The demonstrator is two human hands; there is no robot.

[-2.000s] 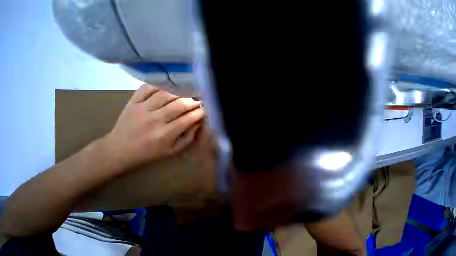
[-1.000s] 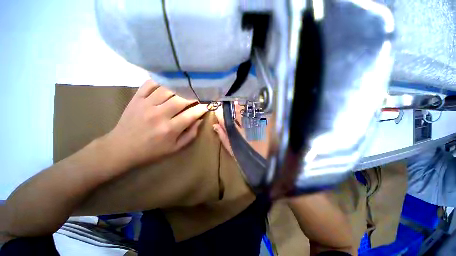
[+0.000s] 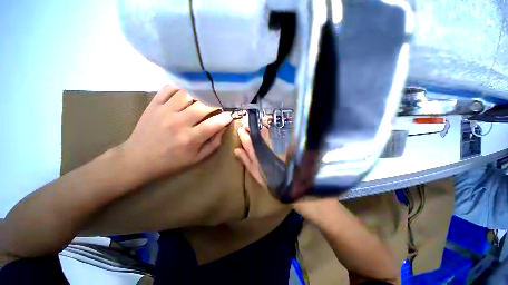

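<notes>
A tan fabric panel (image 3: 106, 122) lies on the white table and hangs over the front edge onto my lap, with a dark slit or seam line near its middle. My left hand (image 3: 175, 131) rests flat on it, fingertips close to the left of the presser foot (image 3: 239, 114). My right hand (image 3: 249, 149) is partly hidden behind a dark bar and the chrome part; its visible fingertips press on the fabric just below the foot. The white sewing machine head (image 3: 239, 44) with a blue stripe stands above. The needle cannot be made out.
A large shiny chrome part (image 3: 362, 100) blocks the view right of the foot. More tan panels (image 3: 431, 222) hang at the lower right, near a blue bin (image 3: 462, 245). White sheets (image 3: 106, 259) lie at lower left. Grey cloth shows at the right edge.
The chrome part, which hid the foot and my right hand at first, now stands further right and looks narrower. My left hand has barely moved; the panel looks nearly unchanged.
</notes>
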